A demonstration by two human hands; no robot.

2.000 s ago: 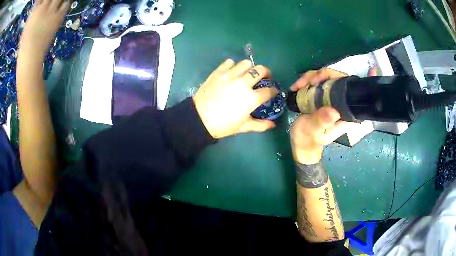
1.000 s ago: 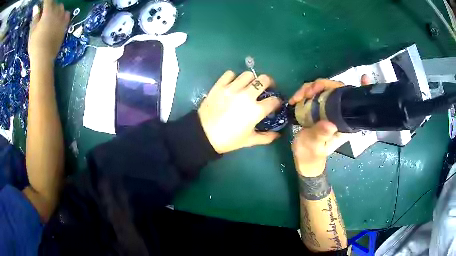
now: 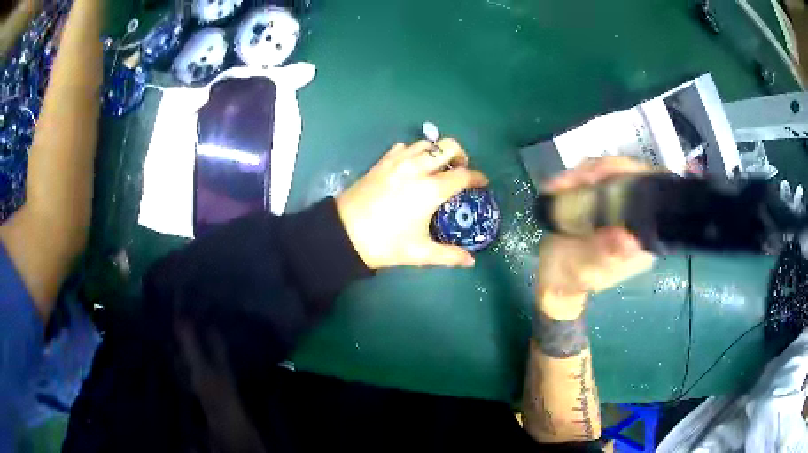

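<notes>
A round board assembly, a dark disc with a blue speckled face and a pale centre ring, lies on the green bench. My left hand holds it from its left side, with fingers above and thumb below. A small white lead end sticks out above my fingers. My right hand grips a black electric screwdriver with a tan band near the tip. The screwdriver is blurred and lies nearly level, its tip to the right of the disc and apart from it.
A white-grey box stands behind the screwdriver. A smartphone lies on a white sheet at left. White-faced round units and a blue-black heap lie at the upper left. Another person's arm reaches in at far left.
The screwdriver in my right hand has moved right, away from the disc. My left fingers have drawn back, and the disc's face and centre now show. The other person's arm has shifted.
</notes>
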